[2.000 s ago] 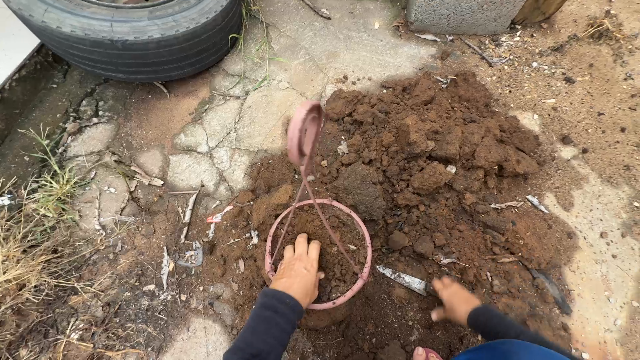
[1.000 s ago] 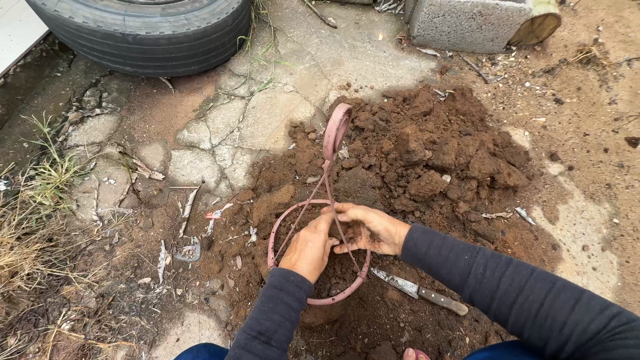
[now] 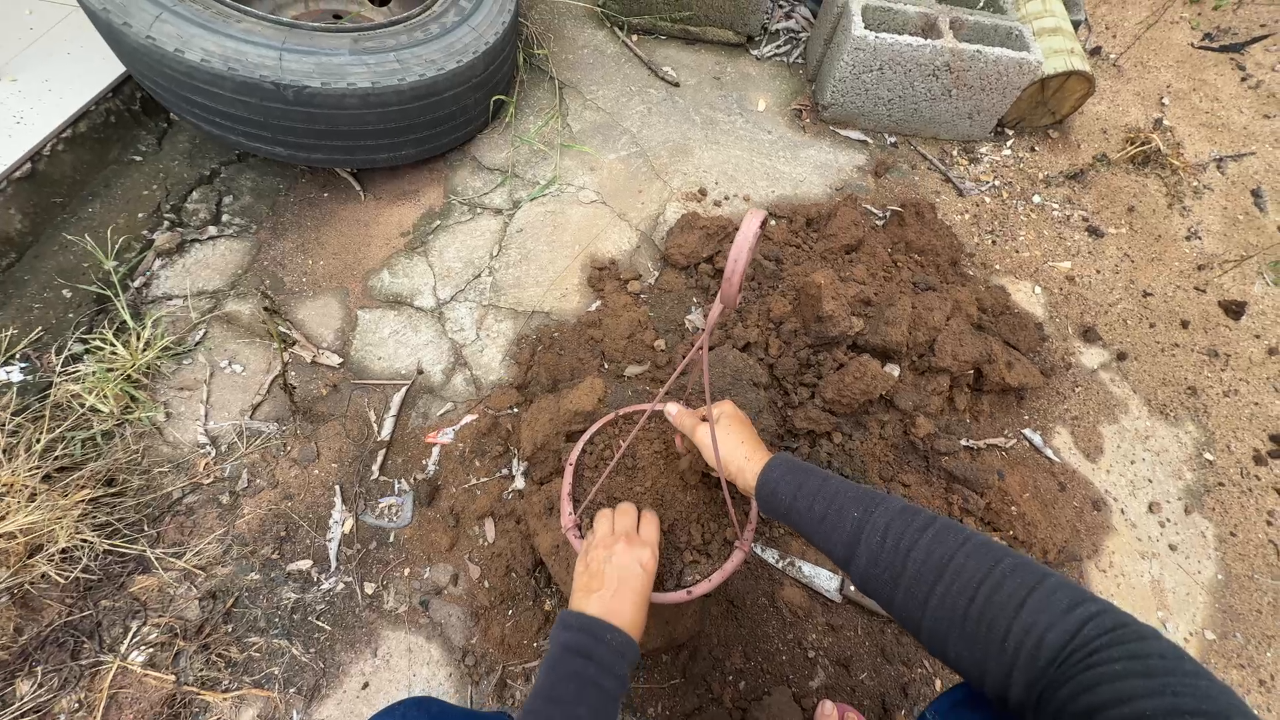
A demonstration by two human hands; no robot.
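A round pink hanging pot [image 3: 700, 588] holds brown soil [image 3: 672, 490] nearly to its rim. Its pink hanger straps rise to a looped hook [image 3: 742, 258] above the far side. At the near left rim is my left hand [image 3: 618, 565], its fingers bent over the edge onto the soil. My right hand [image 3: 722, 440] is at the far right rim, thumb on the edge and fingers down inside, partly hidden. A knife [image 3: 800, 572] with a soil-marked blade lies on the ground right of the pot, its handle partly covered by my right sleeve.
A heap of loose soil [image 3: 880, 330] lies beyond and right of the pot. At the back are a tire [image 3: 330, 100], a concrete block [image 3: 920, 75] and a wooden post [image 3: 1055, 70]. Cracked paving [image 3: 560, 250] and dry grass [image 3: 60, 470] lie left.
My right hand has come from the ground beside the knife to the pot. Both hands were together at the far rim one second ago; my left has since moved to the near left rim.
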